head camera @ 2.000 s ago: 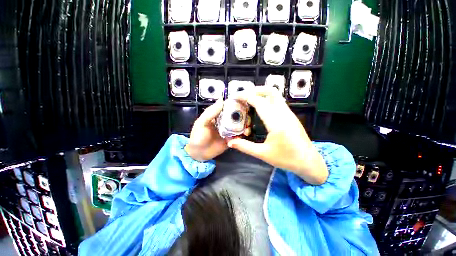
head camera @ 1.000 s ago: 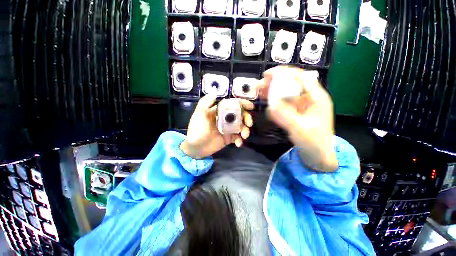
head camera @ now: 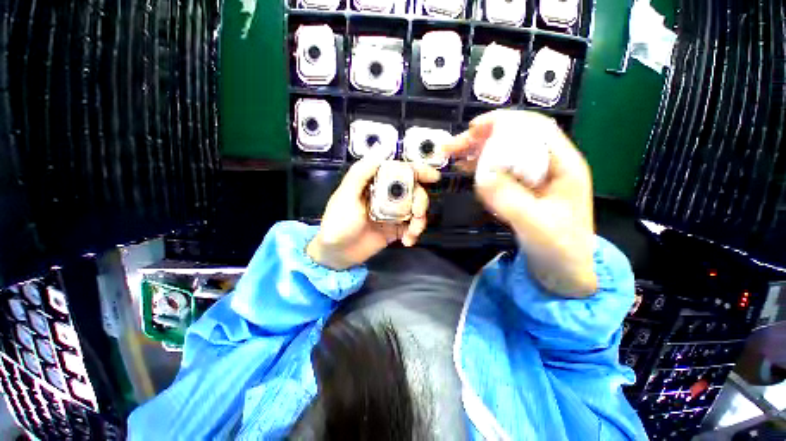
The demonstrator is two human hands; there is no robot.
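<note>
My left hand [head camera: 358, 215] holds a silver-white housing [head camera: 392, 191] with a dark round centre, facing up, in front of the tray. My right hand [head camera: 552, 202] is raised over the tray's lower right pockets, fingers curled round a washed-out white piece [head camera: 514, 153], probably a housing; its outline is blurred. The black compartment tray [head camera: 377, 101] holds rows of similar housings, one per visible pocket. My right hand hides the lower right pockets.
Tall piles of black ribbed trays stand at left [head camera: 112, 121] and right [head camera: 711, 129]. The green surface [head camera: 252, 103] shows beside the tray, with a torn white scrap [head camera: 651, 36] at right. A green-framed fixture [head camera: 168, 310] and filled side tray [head camera: 52, 344] lie lower left.
My hands were together around a housing two seconds ago. My right hand has moved up and right, away from my left, and now holds a white piece. My left hand keeps its housing.
</note>
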